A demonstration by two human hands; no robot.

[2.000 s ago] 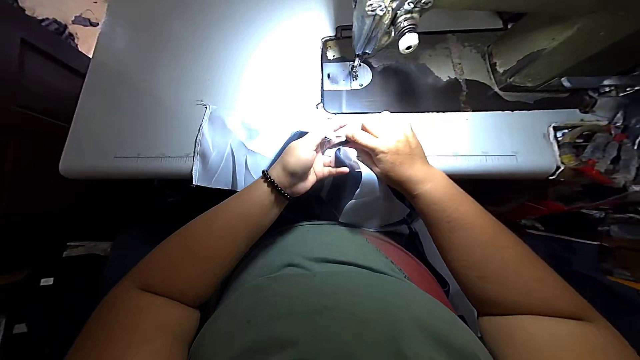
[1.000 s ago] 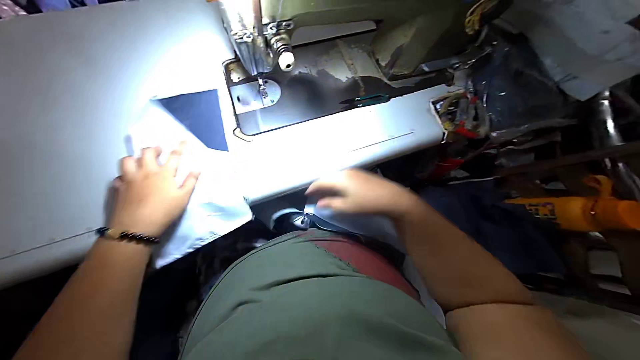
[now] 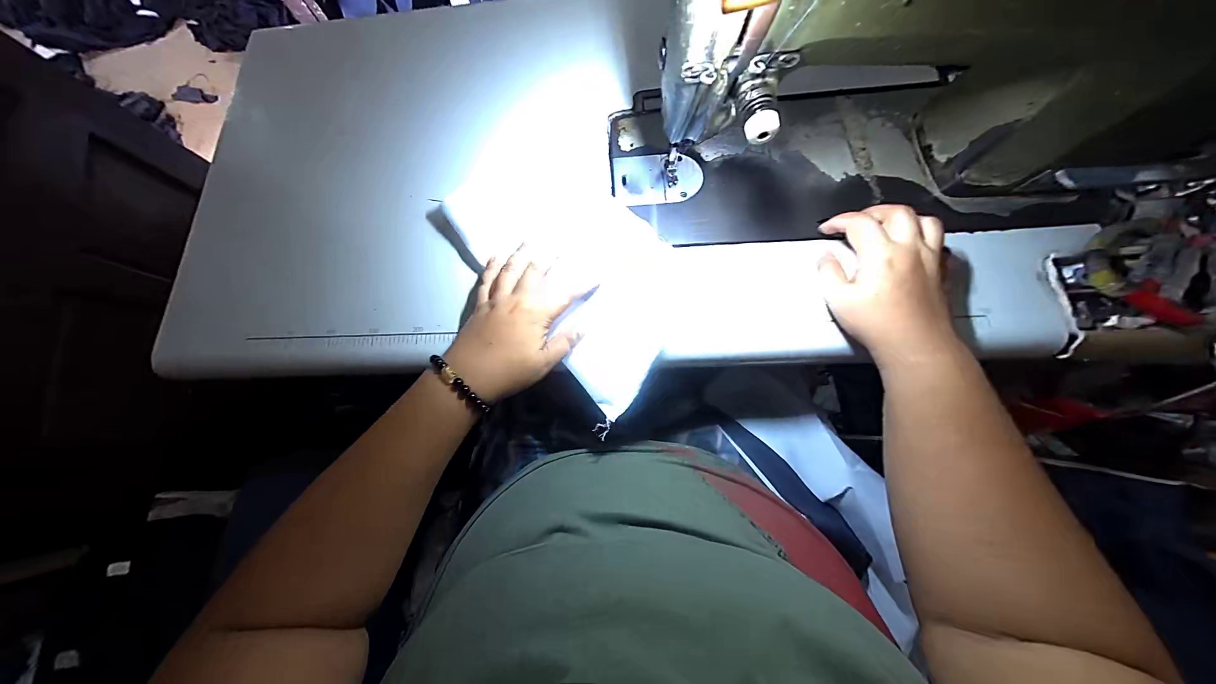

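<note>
A white fabric piece (image 3: pixel 617 332) lies over the front edge of the sewing table, overexposed by the lamp, with loose threads at its lower corner. My left hand (image 3: pixel 513 328), with a beaded bracelet at the wrist, rests on the fabric's left side, fingers spread. To the right, my right hand (image 3: pixel 888 275) is at the edge of the machine bed with curled fingers; whether it holds something small is hidden. The sewing machine's presser foot (image 3: pixel 673 169) stands over the metal needle plate (image 3: pixel 655 180), up from the fabric and between my hands.
The pale tabletop (image 3: pixel 323 190) extends left, with a printed ruler along its front. The green machine arm (image 3: pixel 902 57) spans the upper right. A cut-out with cluttered scraps (image 3: pixel 1140 275) is at the right end. More white and dark cloth (image 3: pixel 807 446) hangs below the table edge.
My right hand has moved from near my lap up onto the table's right part. The white fabric, earlier left of the machine with a dark patch showing, now lies nearer the needle plate. The view has swung.
</note>
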